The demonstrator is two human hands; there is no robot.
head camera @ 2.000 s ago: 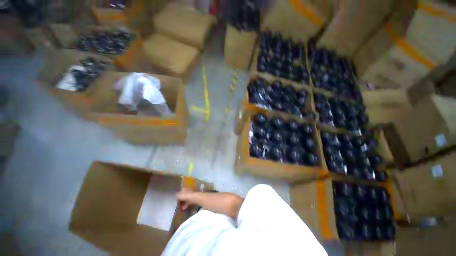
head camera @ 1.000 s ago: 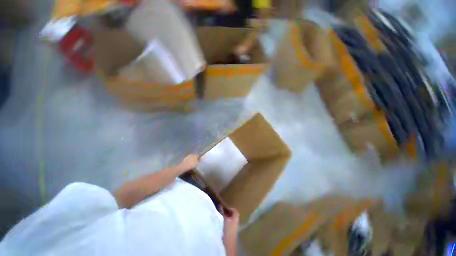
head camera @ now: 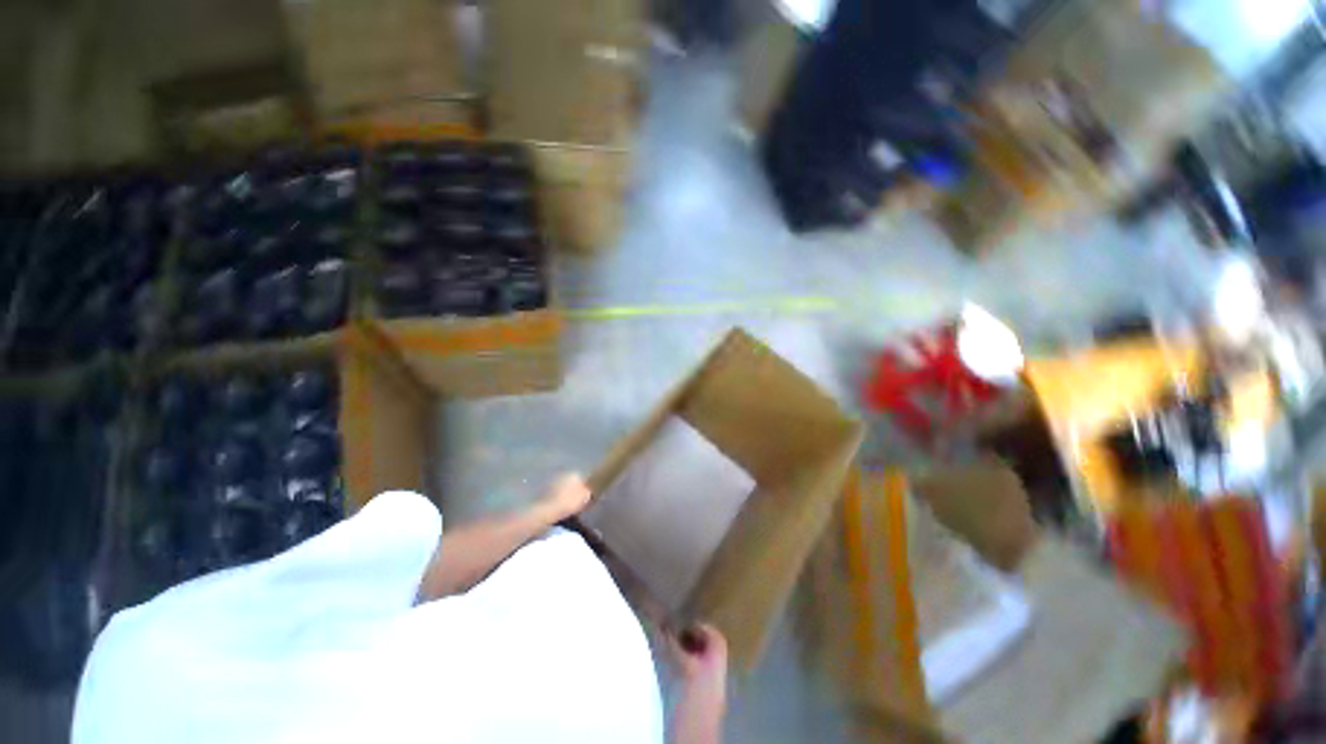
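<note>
An open brown cardboard carton [head camera: 797,480] is held in front of my body, tilted. A flat white divider sheet [head camera: 673,509] lies on its bottom; nothing else shows inside. My left hand [head camera: 564,499] grips the near rim at its left corner. My right hand [head camera: 701,647] grips the rim at the near right corner. My white sleeves and clothing cover the lower left. The picture is blurred by motion.
Filled parts cartons [head camera: 240,465] with rows of black balls stand at the left. A red plastic stool [head camera: 931,381] stands beyond the carton, right. An open carton [head camera: 881,611] with a white piece stands at lower right, near an orange-yellow bench [head camera: 1120,385].
The view has swung round; filled cartons now show at the left and the stool and bench at the right. The carton remains held in both hands as one second ago.
</note>
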